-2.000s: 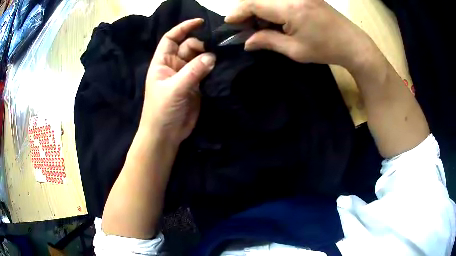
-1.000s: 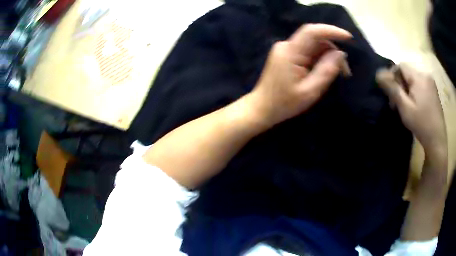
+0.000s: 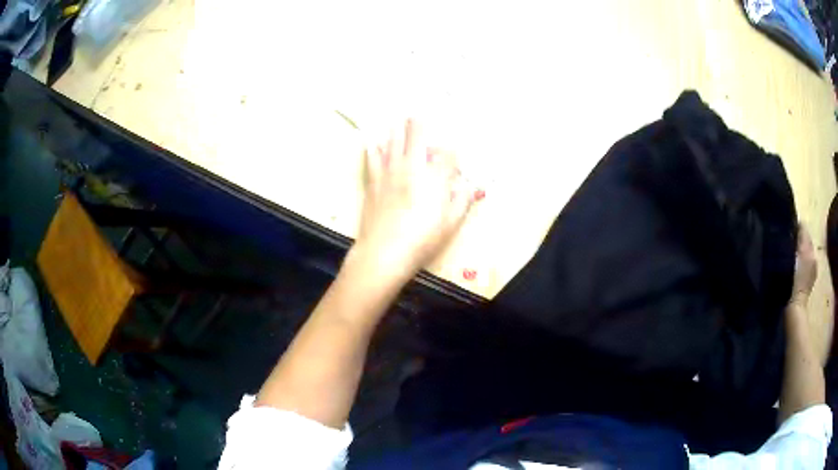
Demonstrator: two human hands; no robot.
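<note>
A black garment (image 3: 643, 266) lies in a heap on the right part of the light wood table (image 3: 303, 83) and hangs over its front edge towards my lap. My left hand (image 3: 412, 197) is over the table, left of the garment and apart from it, with fingers spread and nothing seen in it. Small red marks (image 3: 469, 274) show beside and under this hand. My right hand (image 3: 805, 266) is at the garment's right edge. Its fingers are partly hidden, so its grip is unclear. No snips show.
A dark table edge (image 3: 211, 188) slants across the left. Below it are an orange-brown stool top (image 3: 87, 275), pale cloth or bags (image 3: 28, 340) and a green floor. Clear plastic (image 3: 110, 20) lies at upper left. A blue packet (image 3: 790, 32) is at upper right.
The view has shifted, showing more floor and table at left. My left hand has left the garment and spread over the table. The garment now lies further right, with my right hand at its edge.
</note>
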